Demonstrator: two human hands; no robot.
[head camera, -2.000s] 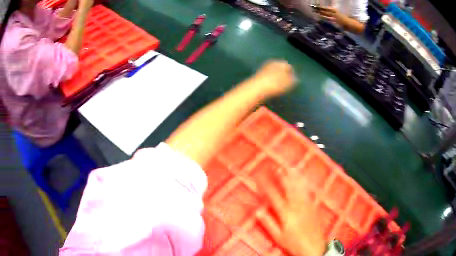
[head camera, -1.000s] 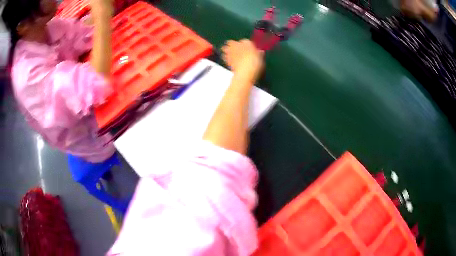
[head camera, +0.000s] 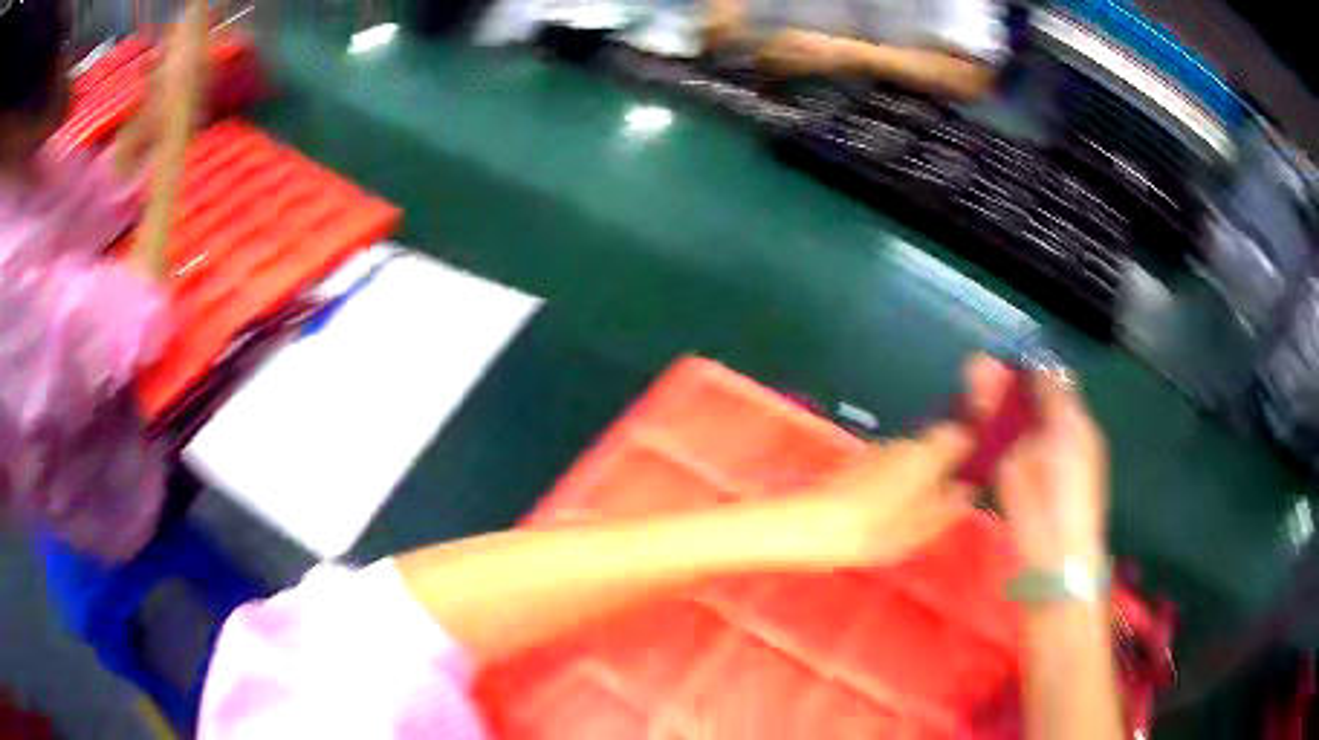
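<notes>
The image is blurred. My left hand (head camera: 919, 484) reaches across the orange-red compartment tray (head camera: 666, 455) and meets my right hand (head camera: 1053, 455) above the tray's far right part. Dark red smartwatch straps (head camera: 1001, 427) show between both hands, held in the fingers. Whether it is one watch or two cannot be told, and the cases and screens cannot be made out. My right wrist wears a pale-strapped wristwatch (head camera: 1068, 583).
More dark red straps (head camera: 1150, 636) lie at the tray's right end. A white paper sheet (head camera: 362, 390) with a blue pen (head camera: 330, 311) lies left. Beyond are another orange-red tray (head camera: 275, 217), a coworker in pink (head camera: 73, 362), a blue stool (head camera: 123, 600) and black parts trays (head camera: 955, 188).
My left hand has moved from the watches on the green top back to the right, meeting my right hand, which has come into view. Those watches are gone from the green top.
</notes>
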